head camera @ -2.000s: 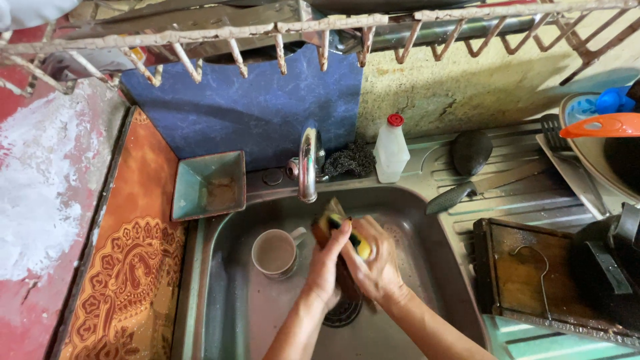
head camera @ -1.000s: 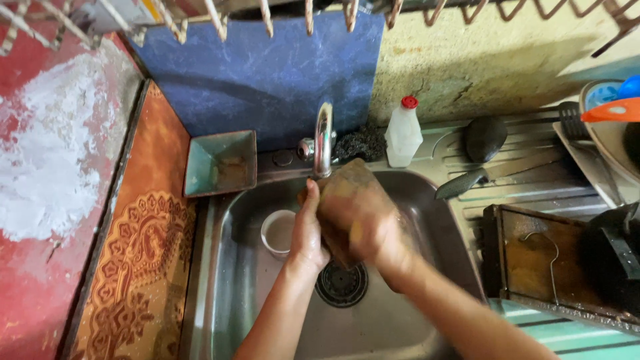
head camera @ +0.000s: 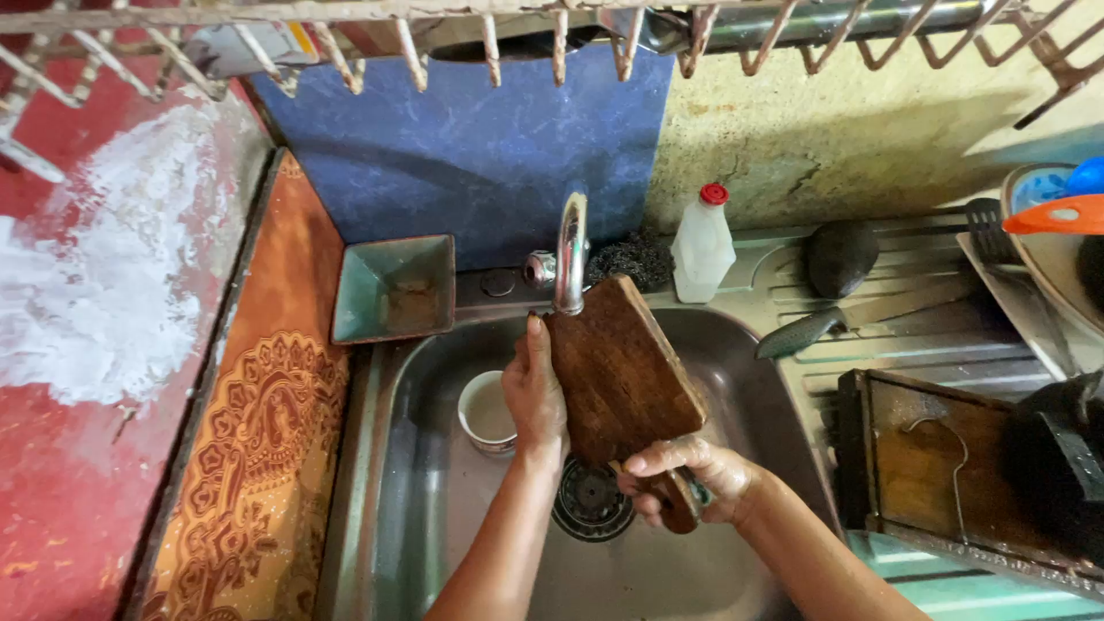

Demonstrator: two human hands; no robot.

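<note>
A small wooden chopping board (head camera: 625,371) with a short handle is held tilted over the sink, just below the chrome faucet (head camera: 571,254). My left hand (head camera: 536,388) grips its left edge, thumb up along the side. Around the handle at the lower end, my right hand (head camera: 690,479) is closed; a bit of something greenish shows by its fingers, too hidden to name. Both hands look wet. Beneath the board lies the sink drain (head camera: 593,500), partly covered. Left of my left hand, a white cup (head camera: 487,412) stands in the steel sink (head camera: 431,517).
A green square bowl (head camera: 394,289) stands at the sink's back left corner. Behind the sink are a dark scouring pad (head camera: 634,259) and a white bottle with a red cap (head camera: 703,246). A knife (head camera: 802,335) and a wooden tray (head camera: 940,466) lie right. A rusty rack (head camera: 492,52) hangs overhead.
The board, blurred in my hands a second ago, is now steady with its broad face showing. My right hand has moved down to its handle.
</note>
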